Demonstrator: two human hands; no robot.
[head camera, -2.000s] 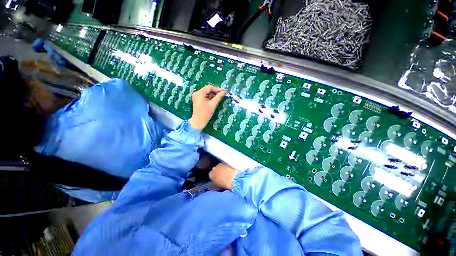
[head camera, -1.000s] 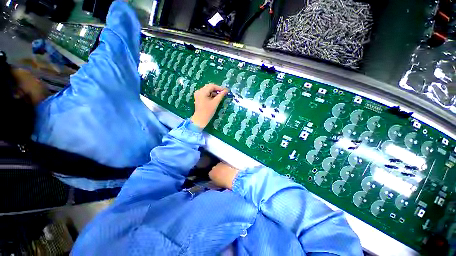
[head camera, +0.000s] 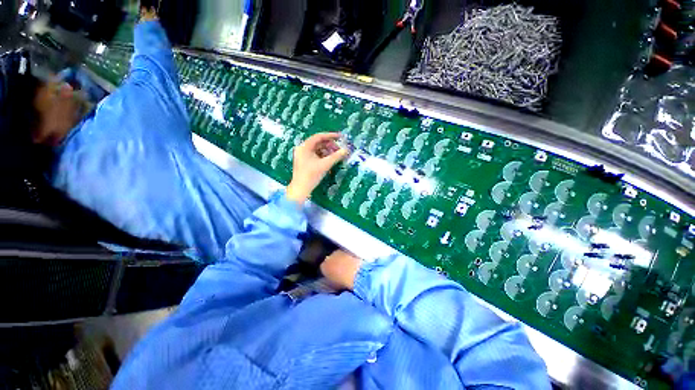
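A long green circuit board (head camera: 457, 171) with rows of white half-filled circle prints lies in front of me. My left hand (head camera: 312, 162) is over its middle part, thumb and forefinger curled towards each other at the board surface. Small bits, seemingly a small component, show between the fingers; the fingertips are too blurred for detail. My right hand (head camera: 340, 270) is low by the near rail, below the left hand; its fingers are hidden and I cannot see whether it holds anything.
The far rail (head camera: 488, 126) carries dark blocks. Beyond it are a silver-grey pile of leaded components (head camera: 491, 57), red-handled pliers (head camera: 409, 17), and clear plastic (head camera: 655, 118) at the right. A neighbour in a blue smock (head camera: 152, 167) sits close at the left, arm reaching across the boards.
My left hand stays in place, but its thumb and forefinger look slightly more parted. The neighbour's arm has swung up and out across the rail. My right hand has barely moved.
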